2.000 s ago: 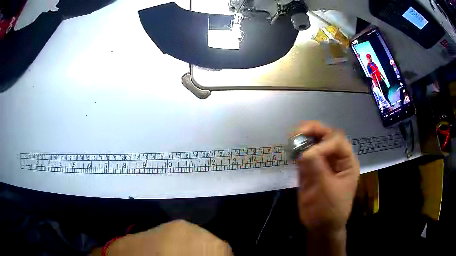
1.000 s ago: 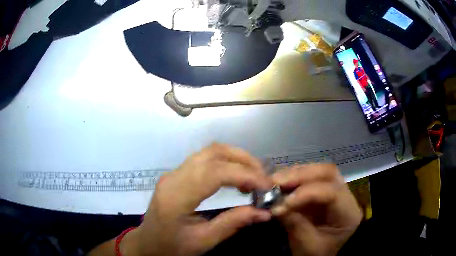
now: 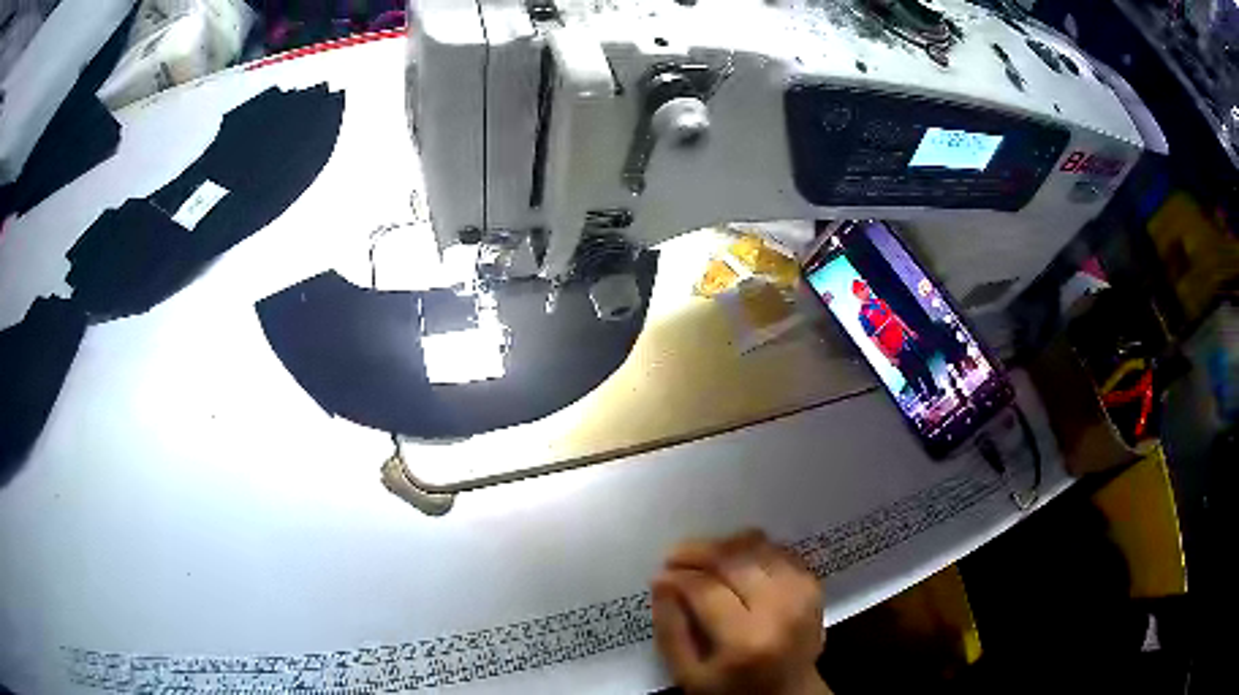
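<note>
A black curved panel (image 3: 367,360) lies on the machine bed under the presser foot (image 3: 500,258). A white label (image 3: 465,356) lies on the panel at the foot, in bright light. My right hand (image 3: 741,614) is over the table's front edge by the printed ruler scale (image 3: 544,635), fingers curled. Its fingertips are hidden, so I cannot tell whether it holds anything. My left hand is not in view. The silver metal part is not visible.
The white sewing machine head (image 3: 598,136) stands at the back. A lit smartphone (image 3: 908,340) with a cable lies at the right, beside small yellow packets (image 3: 745,268). Overlapping black pieces (image 3: 258,163) lie at the left, one with a white label (image 3: 200,204).
The view has shifted up, showing more of the machine. My left hand has left the picture. The silver part held between both hands a second ago no longer shows. The panel stays under the foot.
</note>
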